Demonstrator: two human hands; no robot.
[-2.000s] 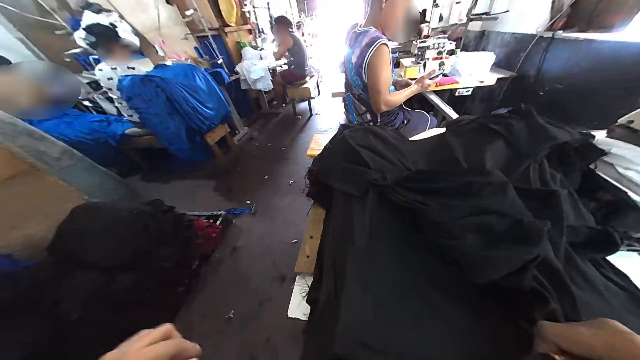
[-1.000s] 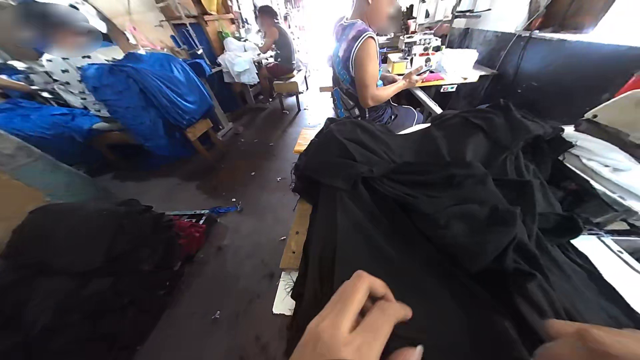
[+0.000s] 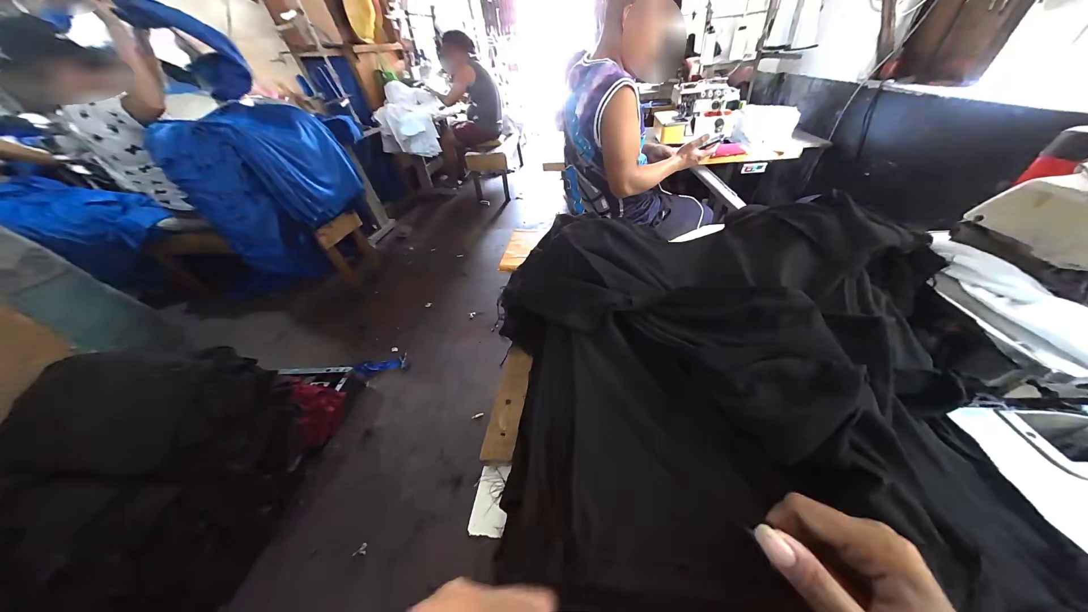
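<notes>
A large heap of black fabric lies spread over a wooden bench or table in front of me. My right hand is over its near right part, thumb and forefinger almost together at the cloth; whether they pinch a bit of it is unclear. Only part of my left hand shows, blurred, at the bottom edge by the near left corner of the fabric. Its fingers are mostly out of frame.
Another dark fabric pile with a red piece lies low at the left. A seated person is beyond the heap, near a sewing machine. Blue cloth drapes by another person at left. White cloth lies at right.
My left hand, over the fabric one second ago, has dropped to the bottom edge. My right hand has come further into view. The person at left has raised an arm with blue cloth.
</notes>
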